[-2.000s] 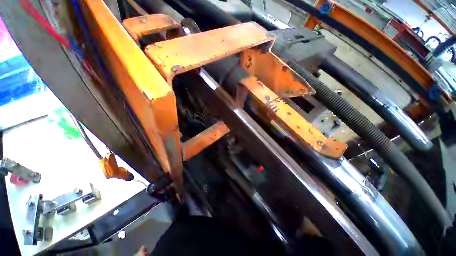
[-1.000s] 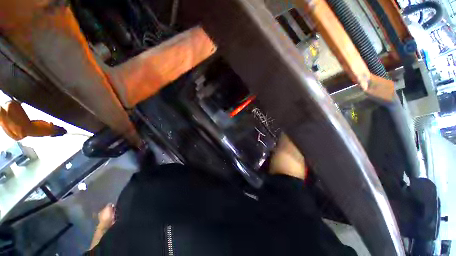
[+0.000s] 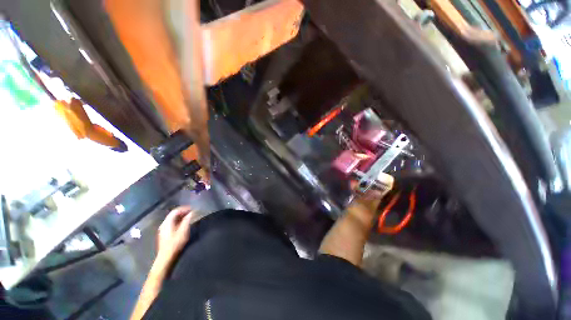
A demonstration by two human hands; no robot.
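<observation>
My right hand [image 3: 374,186] reaches down into the dark space inside the machine and holds a metal insert bar [image 3: 389,160] near its lower end. Dark pink-red moulded blocks [image 3: 365,139] are at the bar's left side and look attached to it. The fingers are partly hidden by the bar. My left hand [image 3: 175,226] is beside my body at the lower left, with the fingers curled; whether it holds anything cannot be told.
An orange bracket [image 3: 253,40] and a thick dark machine beam [image 3: 451,119] frame the opening. An orange loop [image 3: 397,212] lies right of my right hand. A white table [image 3: 37,147] with metal inserts [image 3: 47,199] and an orange air gun [image 3: 87,127] is at the left.
My right hand has come out from beside the beam, and the metal bar with pink-red blocks is now visible in it. My left hand shows further to the right and higher.
</observation>
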